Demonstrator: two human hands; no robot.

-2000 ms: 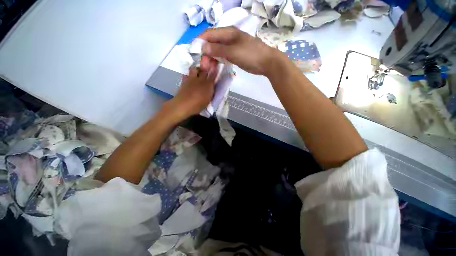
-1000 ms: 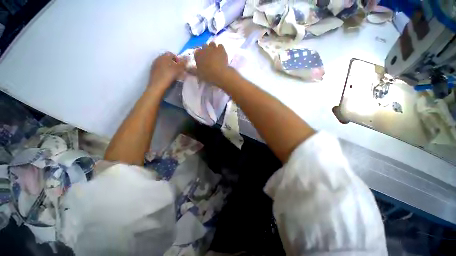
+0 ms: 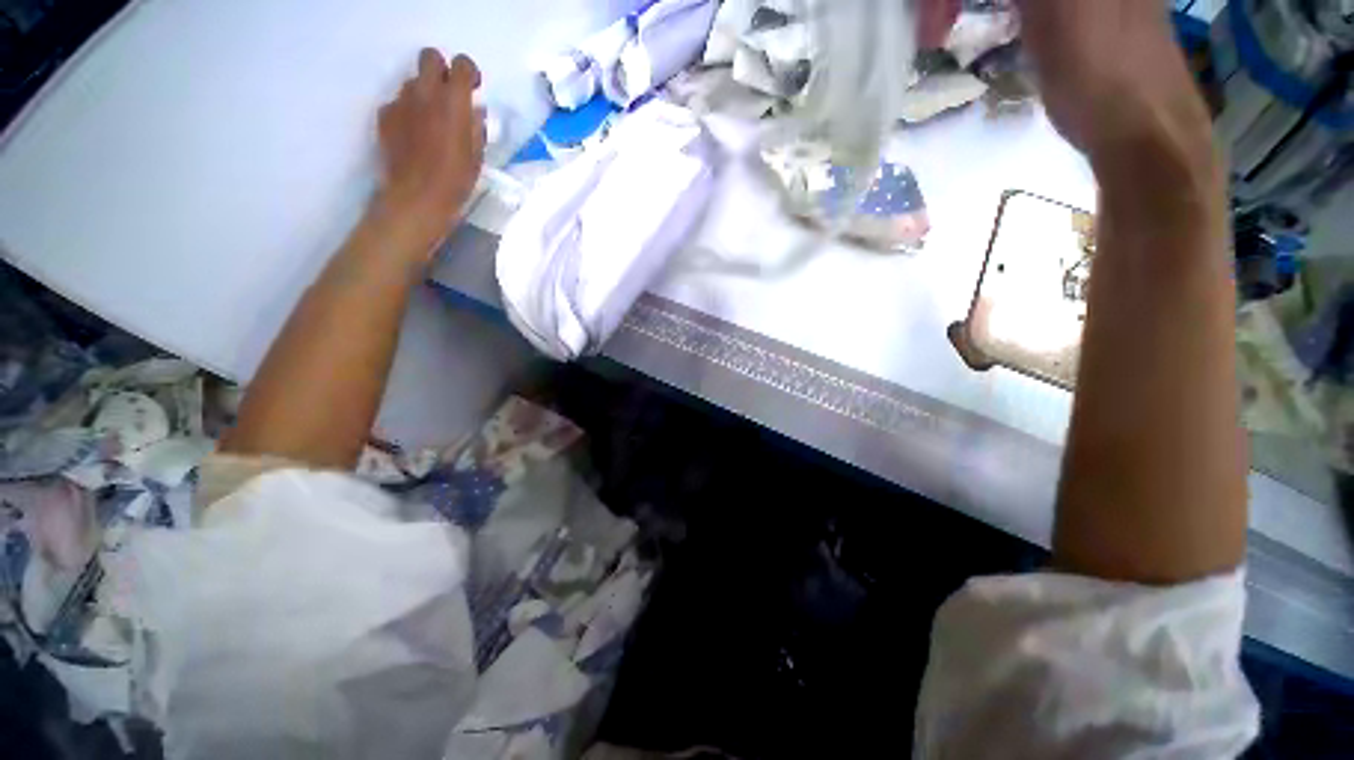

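Note:
A folded white fabric bundle [image 3: 609,230] lies on the table's front edge between my hands. My left hand [image 3: 431,141] is left of it, over the white surface, touching nothing I can make out, its fingers loosely bent and apart. My right hand [image 3: 1099,67] is raised at the top right, blurred and cut by the top edge. A blurred pale strip [image 3: 864,89] hangs beside its fingers and seems held by them; the grip itself is not clear.
Cream and print pieces [image 3: 950,89] lie at the back; a dotted piece [image 3: 884,201] lies nearer. White rolls [image 3: 653,52] stand behind the bundle. The needle plate [image 3: 1032,282] and sewing machine [image 3: 1299,104] are at right, partly behind my right arm. A print heap [image 3: 550,549] lies below.
My hands were together at the bundle and are now apart. My right hand has moved up and right with the pale strip; my left moved up and left. The bundle lies released on the table.

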